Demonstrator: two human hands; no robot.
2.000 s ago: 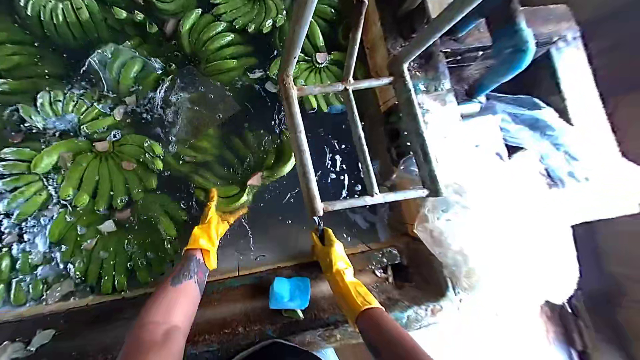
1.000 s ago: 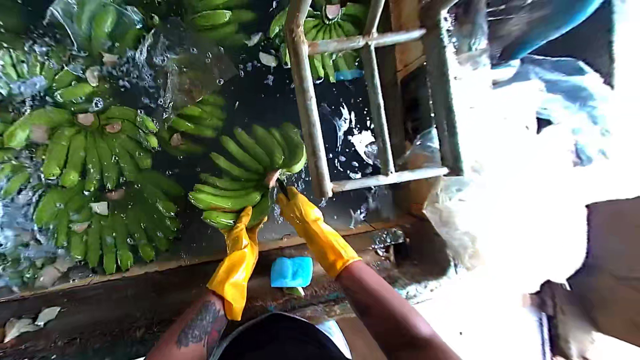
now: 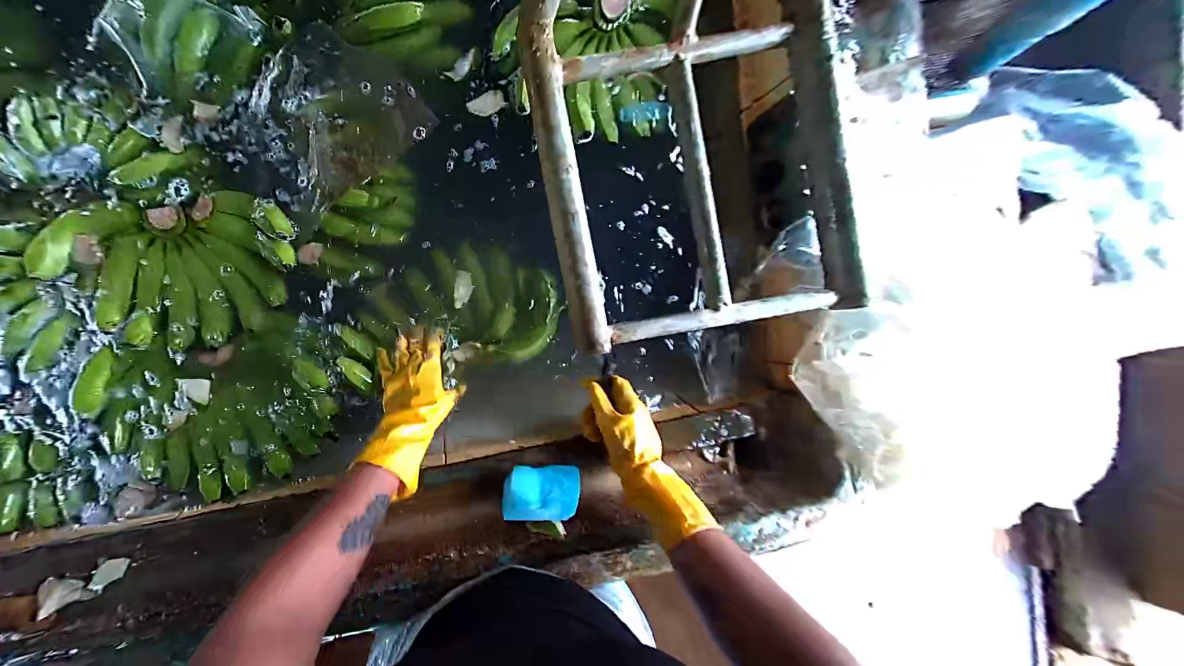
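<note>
My left hand (image 3: 413, 398), in a yellow rubber glove, has its fingers apart at the water's surface, beside the crown of a submerged hand of green bananas (image 3: 490, 301). My right hand (image 3: 624, 421), gloved alike, is closed around a small dark tool (image 3: 607, 363), probably a knife, whose blade cannot be made out. It is just below the lower corner of a metal pipe frame (image 3: 566, 185). More green bananas (image 3: 176, 268) float at the left in the water.
A blue sponge or folded cloth (image 3: 541, 492) lies on the tank's near ledge (image 3: 416, 532). Pale cut pieces (image 3: 63, 597) are at its left end. Clear plastic film (image 3: 846, 398) hangs by the right corner, and bluish plastic sheeting (image 3: 1082, 139) is beyond it.
One second ago both hands were at a banana hand raised at the surface; now those bananas are under water. My left hand has come off them and my right hand has moved right with the tool.
</note>
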